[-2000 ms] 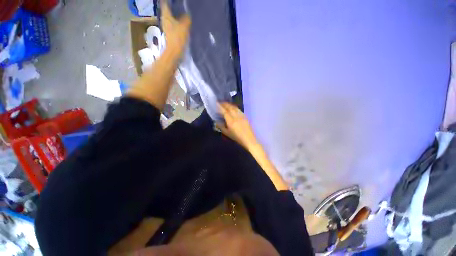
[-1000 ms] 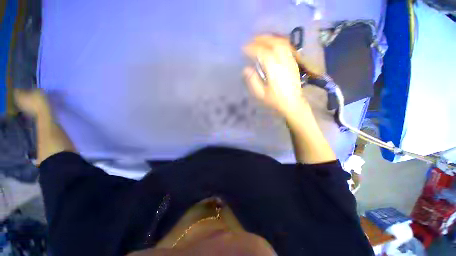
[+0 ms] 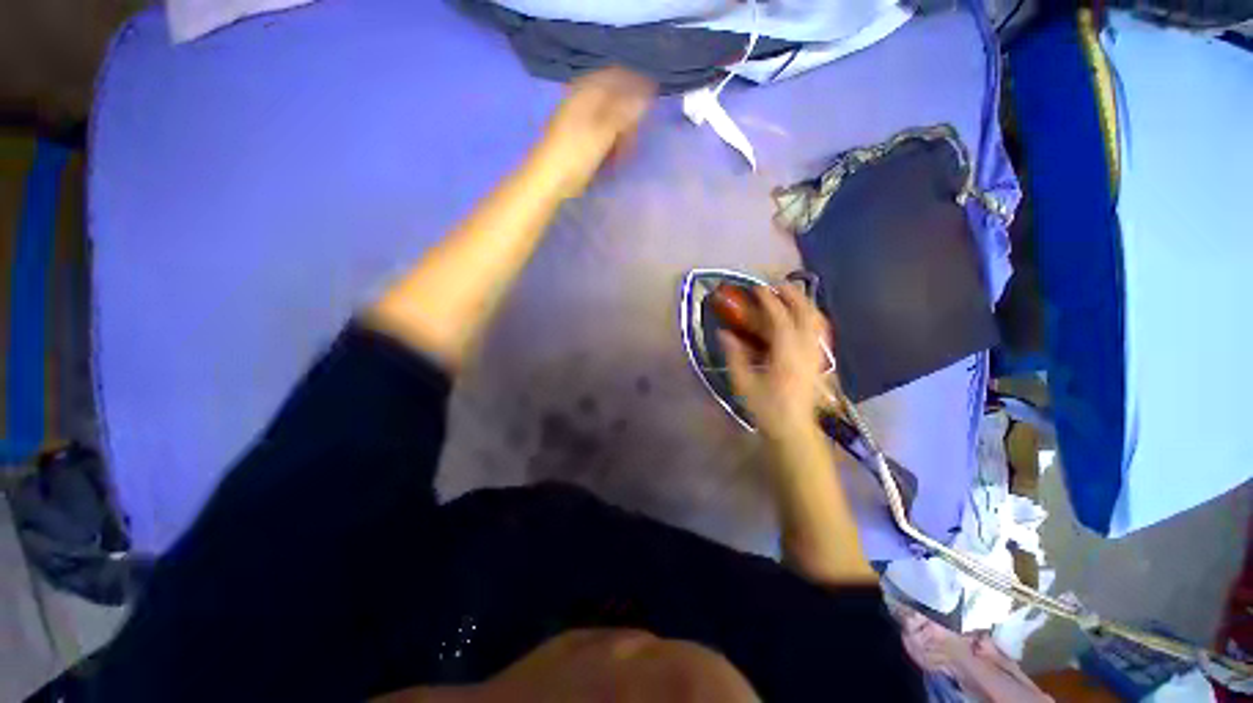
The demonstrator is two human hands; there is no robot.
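Observation:
My right hand (image 3: 786,360) is closed on the brown handle of the steam iron (image 3: 705,327), which sits on the lavender table cover (image 3: 275,206) with its tip pointing away from me. My left hand (image 3: 605,121) is blurred and reaches to the near edge of a garment (image 3: 591,50) at the far side of the table. Its fingers are too unclear to tell if they grip the cloth. The garment is dark grey and pale, partly cut off by the top edge. A thin white strip (image 3: 728,127) hangs from it.
The dark grey rest pad (image 3: 907,282) with a frayed edge lies right of the iron. The pale hose (image 3: 983,574) runs to the lower right. A blue-edged pale board (image 3: 1189,275) stands beyond the table's right side. Scraps lie on the floor there.
The view has swung from the table's left side to the table. My right hand now grips the iron, and my left hand has moved from the left edge to the garment at the far side.

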